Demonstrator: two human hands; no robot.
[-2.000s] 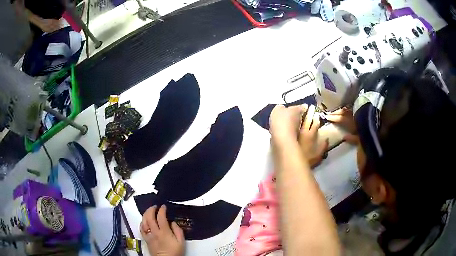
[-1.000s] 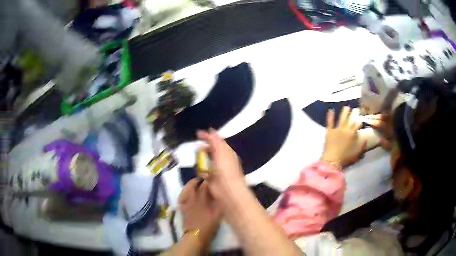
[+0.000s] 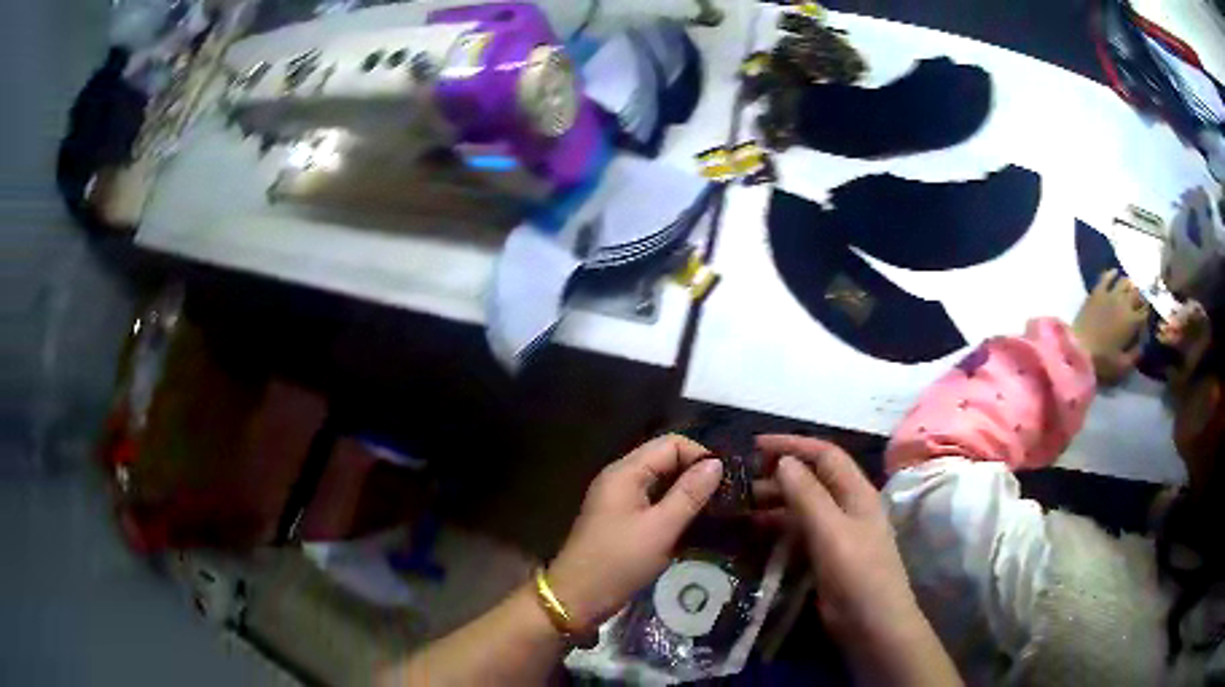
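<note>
My left hand (image 3: 629,526), with a gold bracelet, and my right hand (image 3: 836,526) pinch a small dark piece (image 3: 732,472) between their fingertips in front of the table edge. It looks like one or more woven labels; the fingers and dark background hide its outline. Navy-black curved panels lie on the white table: one at the back (image 3: 900,114), one in the middle (image 3: 947,222) and a front one (image 3: 880,315) with a small gold-marked label on it. A heap of loose labels (image 3: 820,61) lies beside the back panel, with a few yellow-ended labels (image 3: 732,164) nearer.
A sewing machine with a purple end (image 3: 517,94) stands at the left, beside striped curved pieces (image 3: 645,222). A white disc (image 3: 692,597) lies in a box below my hands. A person's pink sleeve (image 3: 1001,403) is at the right.
The view has swung left and down. My hands have moved from over the table to in front of its edge, with the small dark piece between them. My left hand is off the front panel.
</note>
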